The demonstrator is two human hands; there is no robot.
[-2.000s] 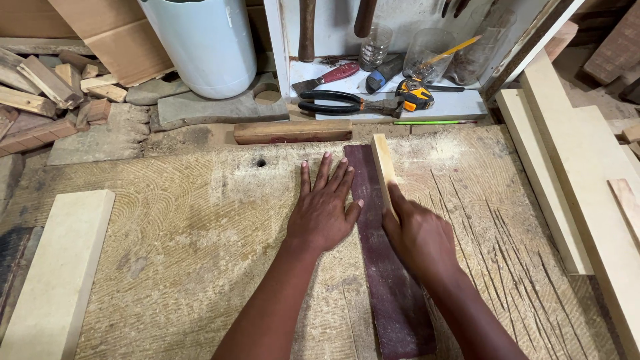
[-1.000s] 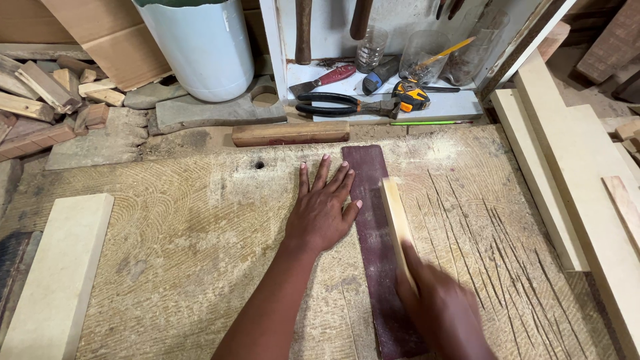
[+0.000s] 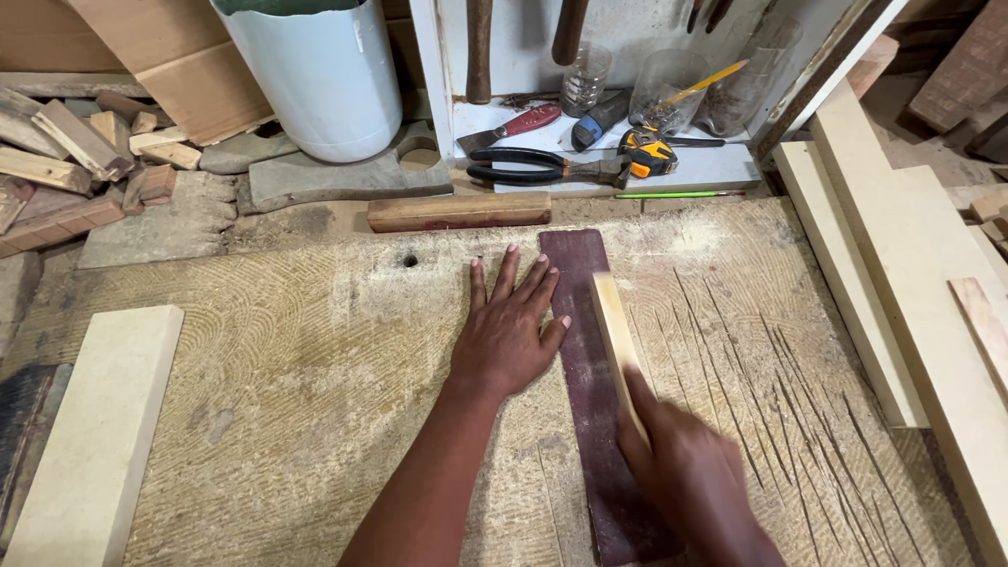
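Note:
A long strip of dark red sandpaper (image 3: 583,346) lies on the scored wooden bench top (image 3: 276,378). My left hand (image 3: 508,339) is flat with fingers spread, mostly on the wood, its fingertips and thumb at the strip's left edge. My right hand (image 3: 685,465), slightly blurred, grips a narrow pale wood piece (image 3: 618,339) standing on edge over the strip's right side. The near end of that piece is hidden inside the hand.
Pale boards lie at left (image 3: 98,425) and right (image 3: 906,276). Beyond the bench top are a reddish wood block (image 3: 461,213), pincers (image 3: 551,167), a tape measure (image 3: 650,151), a red-handled scraper (image 3: 512,126), a white container (image 3: 323,79) and wood offcuts (image 3: 87,142).
My right hand and the wood piece moved toward me along the sandpaper from two seconds ago to one second ago, and are now slightly farther away again. My left hand has stayed in place.

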